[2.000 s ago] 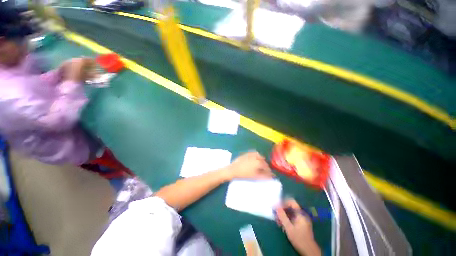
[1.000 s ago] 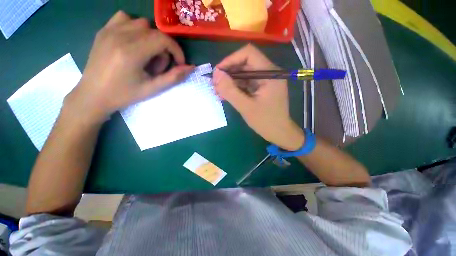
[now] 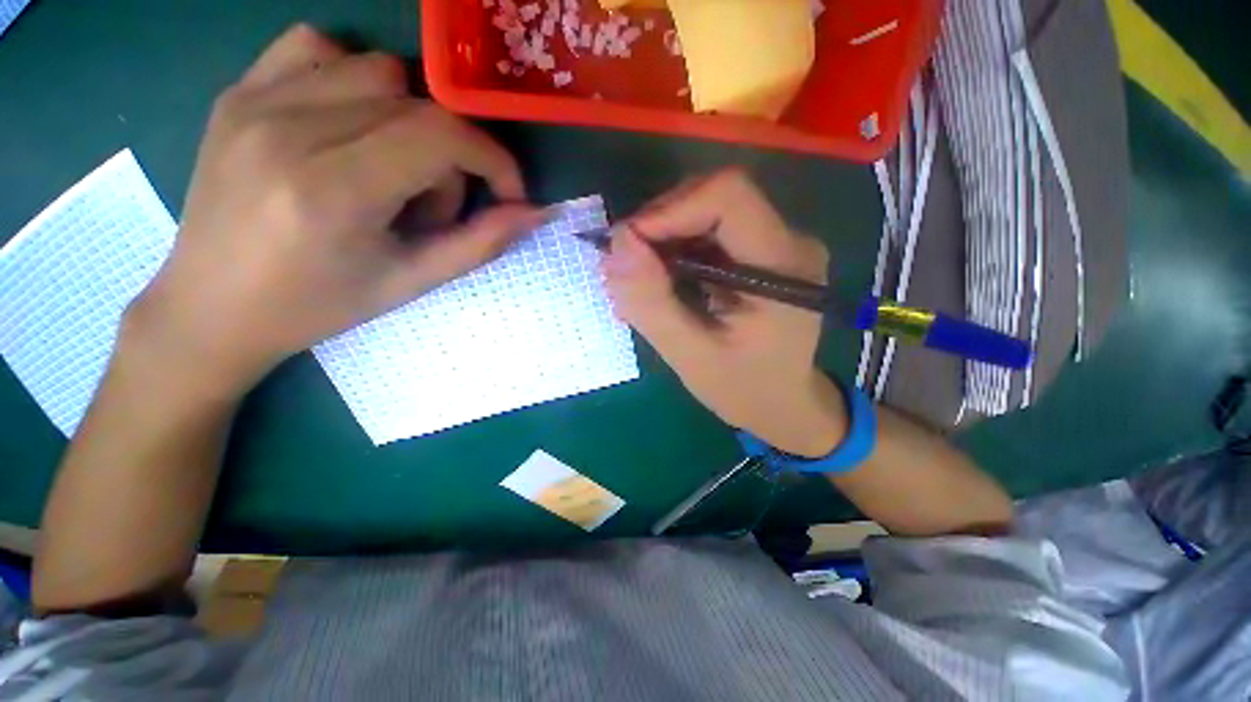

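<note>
A white gridded sheet (image 3: 480,336) lies on the green bench in front of me. My right hand (image 3: 727,295) holds a ballpoint pen (image 3: 809,292) with a dark barrel, gold band and blue end. The pen tip is at the sheet's upper right corner. A blue wrist strap (image 3: 853,436) is on my right wrist. My left hand (image 3: 329,206) rests over the sheet's upper left part, thumb and forefinger at its top edge near the pen tip. It presses the sheet; its palm side is hidden.
Another gridded sheet (image 3: 85,285) lies at the left. A red bin (image 3: 617,121) with tiny pinkish pieces and yellow paper stands beyond. Long white-edged strips (image 3: 995,233) fan out at the right. A small white and orange card (image 3: 564,490) and a thin metallic tool (image 3: 707,494) lie near my body.
Two seconds ago the view took in a person in pink at the left; now it looks down at the bench. Since one second ago, the pen's blue end has dipped towards me.
</note>
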